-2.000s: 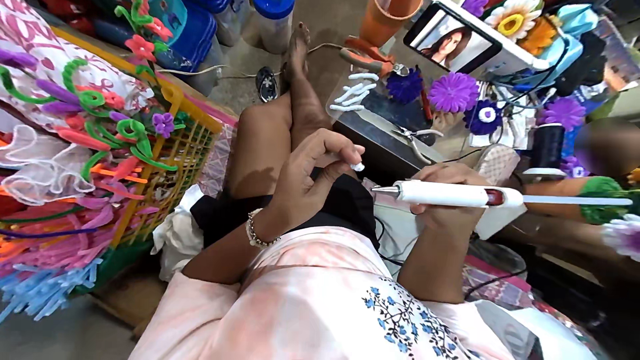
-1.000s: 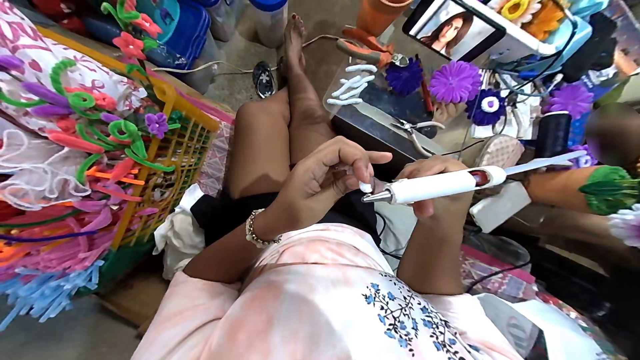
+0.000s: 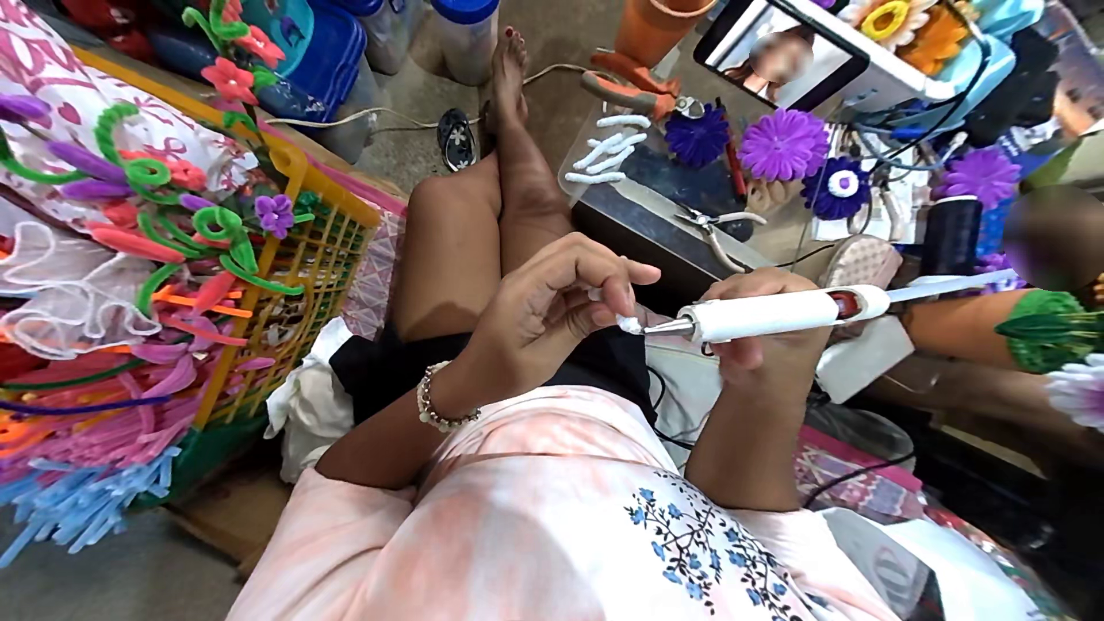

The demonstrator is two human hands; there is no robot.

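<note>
My left hand point(image 3: 561, 297) pinches a small white fuzzy piece point(image 3: 630, 325) between thumb and fingers. The metal nozzle of a white hot glue gun point(image 3: 768, 317) touches or almost touches that piece. My right hand point(image 3: 759, 323) is closed around the glue gun's body, and a translucent glue stick point(image 3: 953, 285) sticks out of its rear end. Several short white pipe-cleaner pieces point(image 3: 608, 148) lie on a clear surface beyond my hands. Close to them are a dark purple pipe-cleaner flower point(image 3: 697, 135), a lighter purple one point(image 3: 783, 145) and a dark one with a white centre point(image 3: 837, 187).
At left, a yellow basket point(image 3: 323, 203) holds colourful pipe cleaners and flowers. Orange-handled pliers point(image 3: 634, 93) and grey-handled pliers point(image 3: 711, 222) lie ahead. A phone point(image 3: 780, 52) leans near an orange pot point(image 3: 660, 30). A spool of dark thread point(image 3: 949, 235) stands at right.
The glue gun's nozzle, beside my left fingers and apart from the white piece two seconds ago, has come to that piece. The white piece now shows below my left fingertips.
</note>
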